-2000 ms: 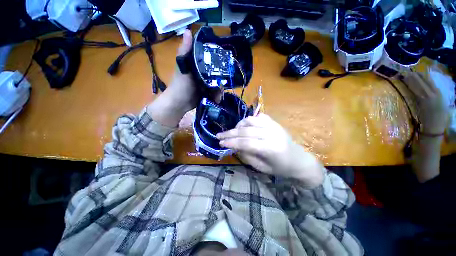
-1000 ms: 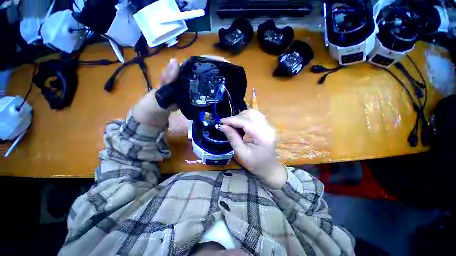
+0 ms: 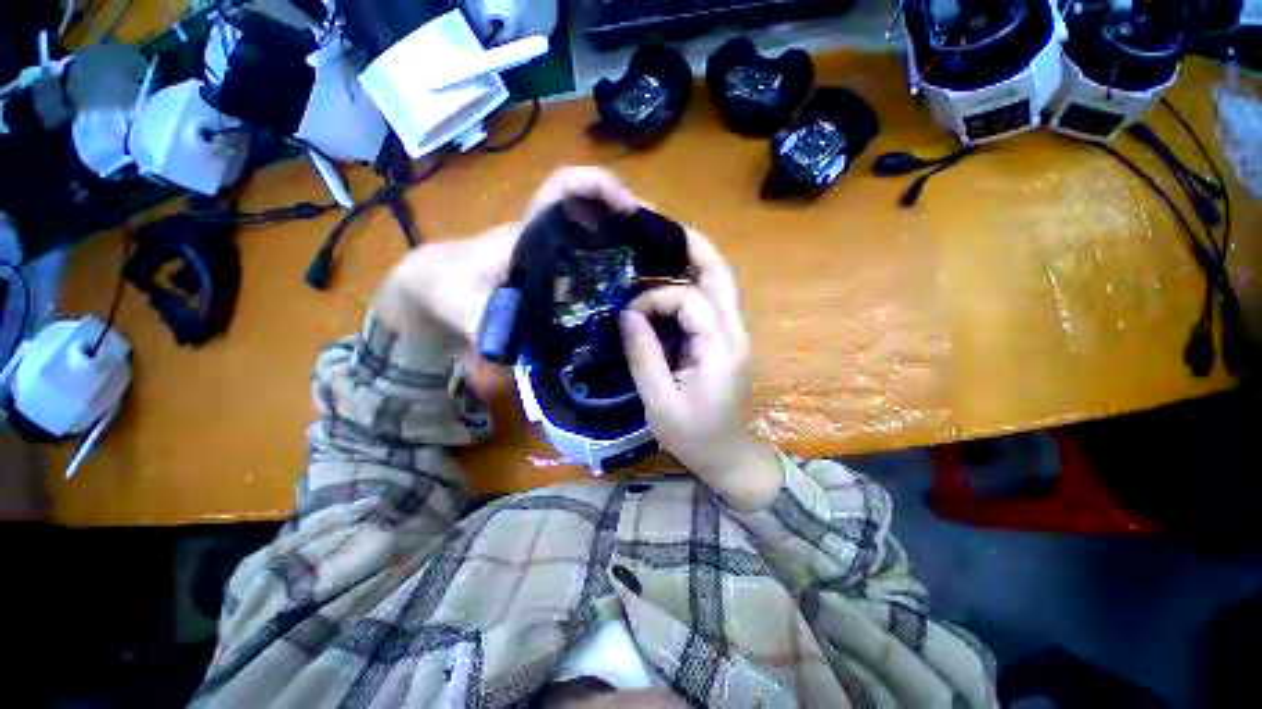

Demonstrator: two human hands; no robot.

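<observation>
The black front module [image 3: 561, 256], its silvery board facing up, is tilted above the white camera housing [image 3: 579, 446]. My left hand [image 3: 464, 284] holds the module from its left and far side; its fingers are partly hidden behind it. The housing's dark open side faces up, close to the bench's front edge. My right hand [image 3: 695, 367] has its thumb and fingertips together at the module's lower right, by thin wires [image 3: 651, 285]. Whether a small plug is between the fingertips cannot be seen.
Several small black modules [image 3: 756, 86] lie beyond my hands. White housings [image 3: 985, 86] with black cables stand back right. White cameras with antennas [image 3: 440, 86] stand back left. A black coiled cable [image 3: 180, 277] and white camera [image 3: 69, 377] lie left. A red stool [image 3: 1031, 485] is below the bench.
The module has tilted and my left hand has shifted around its far side. My right hand has moved from the housing's opening up to the wires. The other person's hand at right has left view.
</observation>
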